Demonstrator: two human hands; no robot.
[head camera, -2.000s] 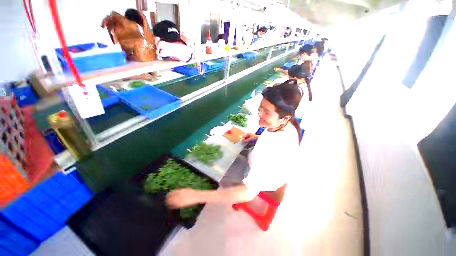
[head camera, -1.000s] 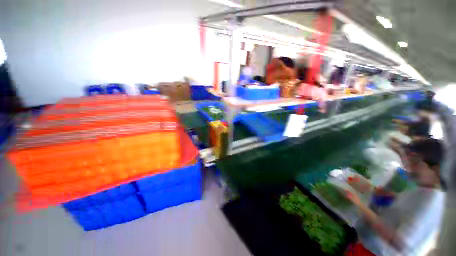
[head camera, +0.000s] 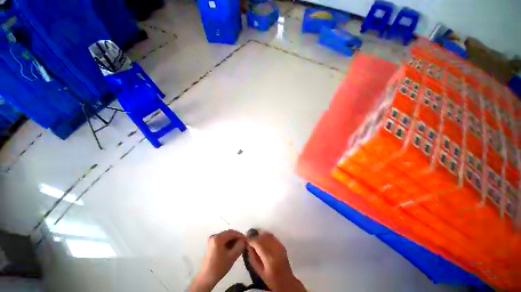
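My left hand (head camera: 224, 251) and my right hand (head camera: 269, 255) are at the bottom centre, bare, with bent fingers and their fingertips close together. Any small item between the fingertips is too small and blurred to tell. A dark shape (head camera: 253, 232) shows just beyond and between the fingers; whether it is held or lies below is unclear. More dark shape shows between the wrists.
A tall stack of orange packages (head camera: 394, 185) on a blue base (head camera: 377, 231) stands at the right. A blue stool (head camera: 143, 102) with a bag stands at the upper left beside large blue cabinets (head camera: 54, 68). Blue bins (head camera: 339, 40) and stools are at the back.
The view has swung left and down from the bench, trays and seated workers to the open floor. The orange stack is now at the right, and both my hands have come into view.
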